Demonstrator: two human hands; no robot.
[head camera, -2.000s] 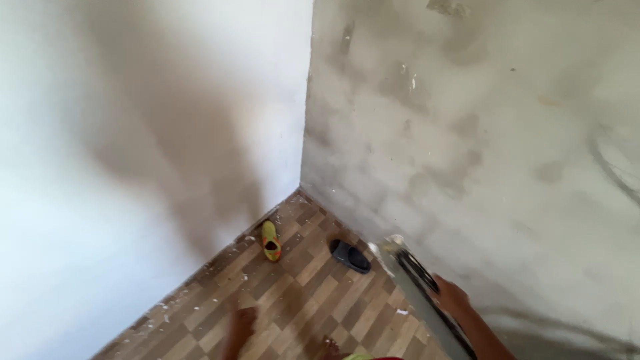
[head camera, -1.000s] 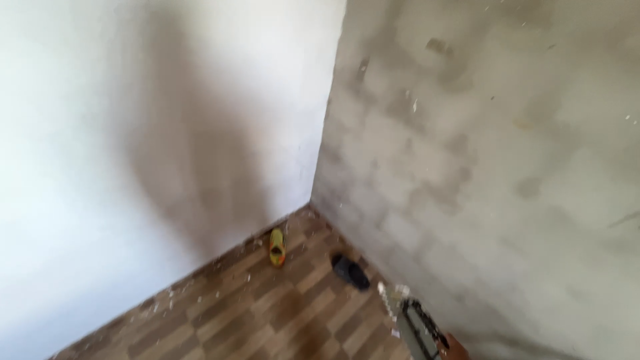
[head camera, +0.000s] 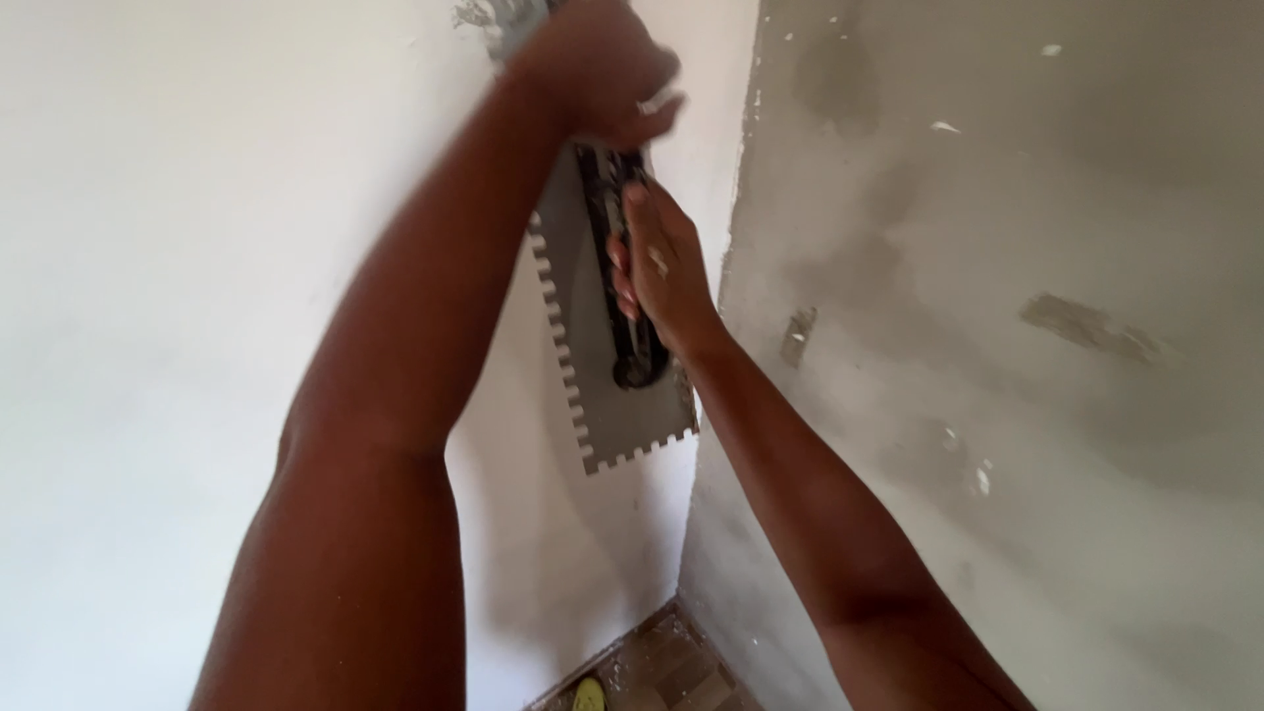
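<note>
My right hand (head camera: 667, 267) grips the black handle of a steel notched trowel (head camera: 568, 326), held upright near the corner with its toothed edges to the left and at the bottom. My left hand (head camera: 602, 74), blurred and streaked with white, is above it at the trowel's upper end. Part of a grey blade or tool (head camera: 518, 25) shows beside the left hand, by a rough grey-white smear (head camera: 479, 14) on the white wall (head camera: 247, 197). What the left fingers hold is hidden.
A grey, patchy wall (head camera: 987, 247) with white specks meets the white wall at the corner on the right. Low down are the wood-pattern floor (head camera: 671, 657) and the tip of a yellow-green shoe (head camera: 590, 694).
The right hand and trowel have risen from low over the floor to in front of the white wall. The left hand has come into view above them. The view has shifted upward along the corner.
</note>
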